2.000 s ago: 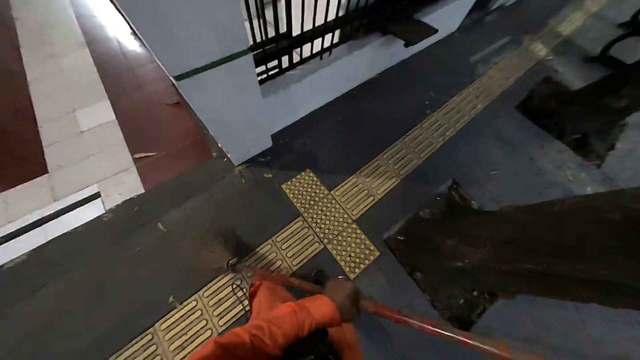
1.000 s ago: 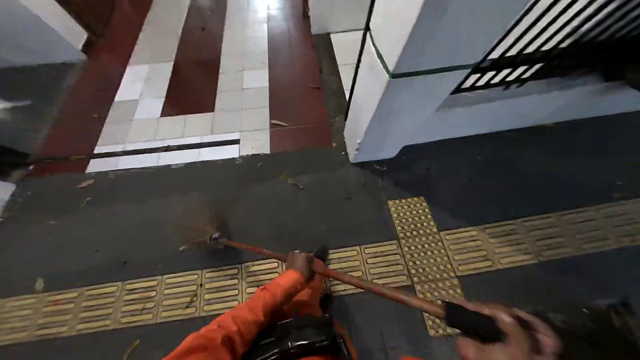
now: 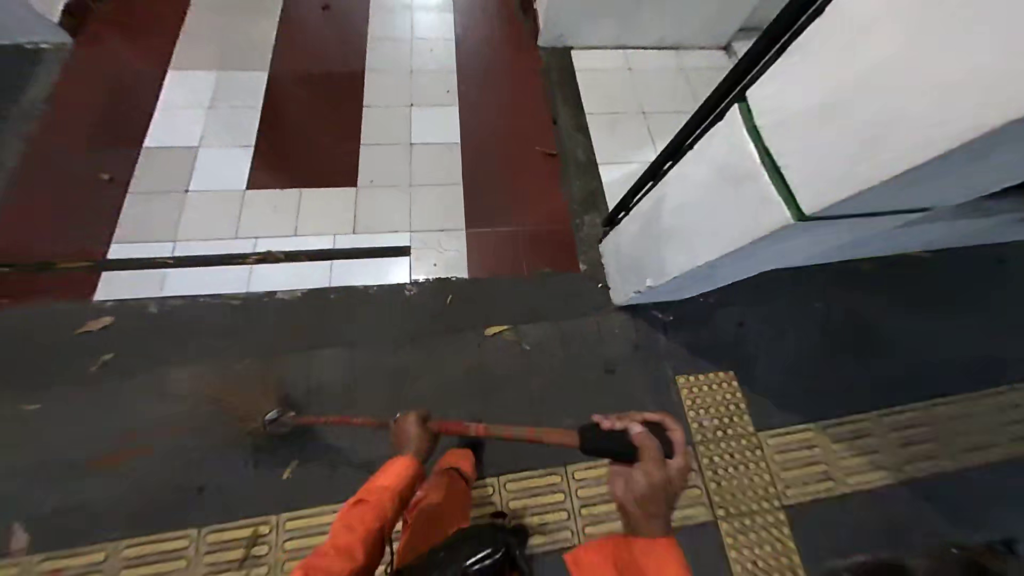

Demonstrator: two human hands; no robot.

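A long-handled broom with a red shaft [image 3: 512, 433] lies across the lower middle of the view, over dark pavement. My left hand [image 3: 414, 436] is closed around the shaft, partway toward the head. Around the black grip [image 3: 600, 442] at the handle's right end, my right hand [image 3: 648, 472] is wrapped. The broom's bristles [image 3: 244, 398] are blurred at the left, near the pavement; whether they touch it I cannot tell. Dry leaves lie about, one [image 3: 497, 330] above the shaft and another [image 3: 95, 324] at the far left.
Yellow tactile paving [image 3: 240, 544] crosses the bottom, with a studded strip [image 3: 732, 448] at the right. A white wall base [image 3: 696, 232] with a green line stands at the upper right. Red and white tiles [image 3: 320, 212] with a narrow drain slot [image 3: 320, 254] border the dark pavement.
The view has swung left over two seconds, bringing the tiled entrance ahead. My right hand, not seen at first, now shows on the black grip. The broom now lies more nearly level across the view.
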